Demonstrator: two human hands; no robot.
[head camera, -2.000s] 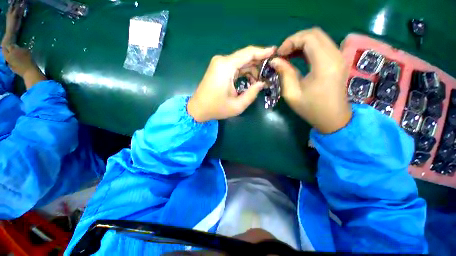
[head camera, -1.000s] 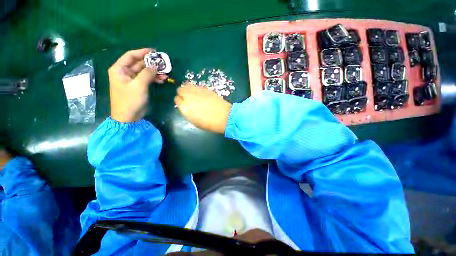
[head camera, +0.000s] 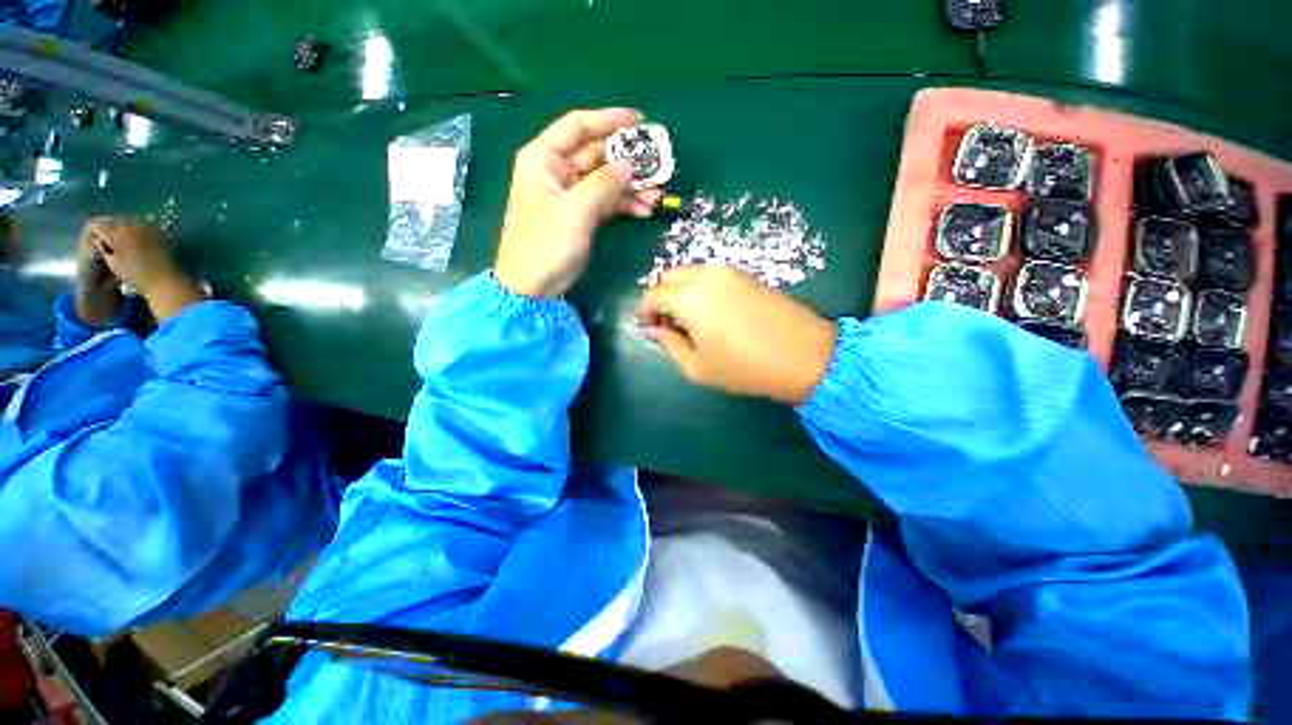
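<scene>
My left hand (head camera: 556, 198) holds a watch housing (head camera: 641, 153) with a bright silver rim between thumb and fingers, above the dark green bench. A small yellow-tipped thing (head camera: 670, 203) sticks out beside its fingers. My right hand (head camera: 737, 329) is low over the bench, at the near edge of a heap of small silver-white parts (head camera: 751, 241). Its thumb and fingertips are close together by a tiny pale bit; whether they grip it cannot be told.
A pink-red foam tray (head camera: 903, 213) with rows of cased units stands at right. A labelled zip bag (head camera: 425, 191) lies left of my left hand. A long grey metal bar (head camera: 156, 92) is at upper left. Another worker's hands (head camera: 142, 266) and blue sleeves are at left.
Since the earliest frame my hands have parted; the left keeps the housing and the right has moved down beside the heap. Since one second ago the view has shifted left.
</scene>
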